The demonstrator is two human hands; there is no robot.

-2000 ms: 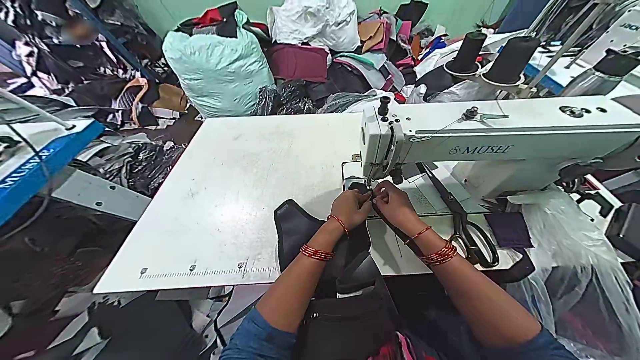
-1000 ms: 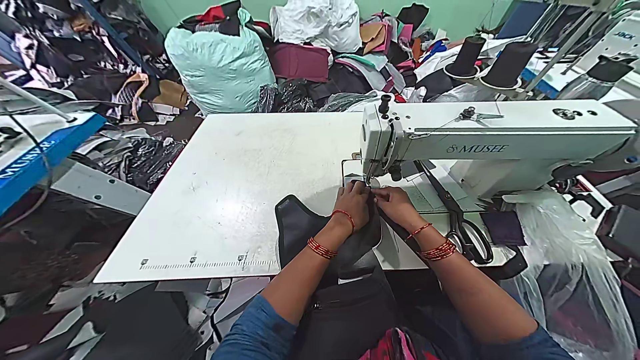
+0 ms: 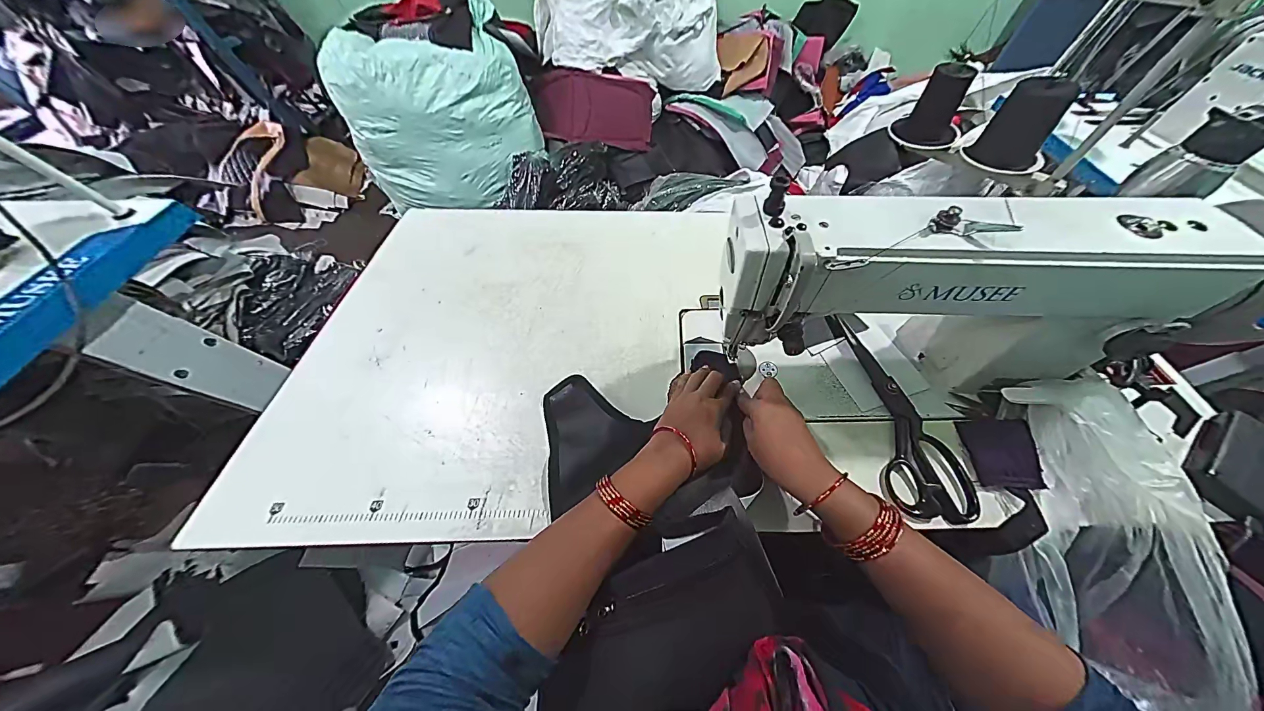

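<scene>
A white industrial sewing machine (image 3: 987, 267) stands on a white table (image 3: 474, 316). Black sheet material, perhaps leather or synthetic leather (image 3: 592, 439), lies under and around my hands, running from the needle area over the front edge toward my lap. My left hand (image 3: 699, 410) presses on this material just left of the needle. Close to its right, my right hand (image 3: 777, 425) has thumb and fingers closed on the edge of the material below the presser foot. The needle tip is hard to make out between the fingertips. Black-handled scissors (image 3: 923, 454) lie right of my right hand.
Black thread cones (image 3: 1027, 118) stand behind the machine. A dark fabric piece (image 3: 999, 454) lies beside the scissors, and clear plastic (image 3: 1126, 513) hangs at the table's right. A pale green sack (image 3: 430, 118) and heaped scraps are behind the table. Another blue-edged table (image 3: 89, 267) is at left.
Both hands stay by the needle; only small shifts of the fingers and the black material show.
</scene>
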